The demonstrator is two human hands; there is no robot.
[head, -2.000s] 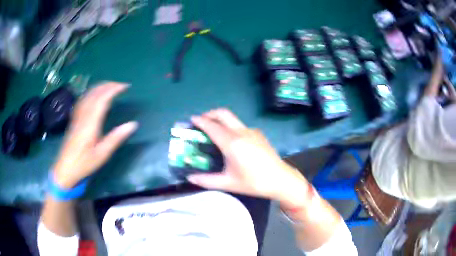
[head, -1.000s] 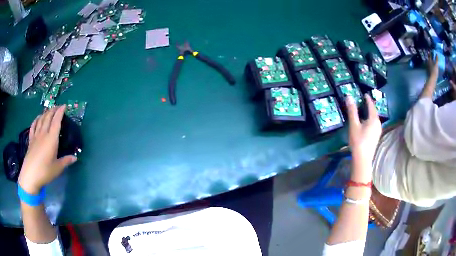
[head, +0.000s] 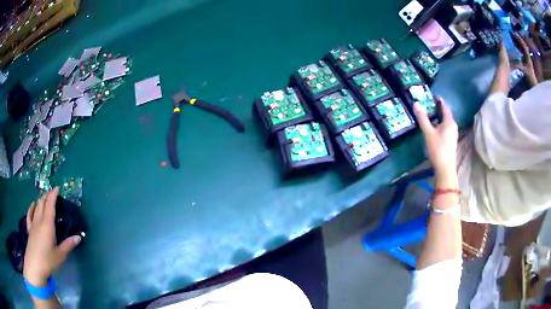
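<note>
My left hand [head: 45, 244], with a blue band at the wrist, is at the lower left with its fingers and thumb around a black speaker half [head: 69, 220]; its fingertips hide part of it. Another dark speaker half shows beside the hand. My right hand [head: 440, 130] is at the right end of the rows of black housings with green boards [head: 341, 108]. Its thumb and fingers are around the sides of one board-and-housing unit [head: 422, 96], which sits board side up at the end of the front row.
Open pliers [head: 181, 99] with black handles lie mid-mat. A grey square board [head: 148, 90] lies left of them. Loose boards [head: 63, 111] are piled at the left. Boxes [head: 435, 37] stand at the far right. A seated person [head: 507, 145] and a blue stool [head: 396, 232] are at the right.
The view has shifted, so the mat's things sit lower and further left. My right hand has closed in around the end unit. My left hand has stayed at the speaker halves.
</note>
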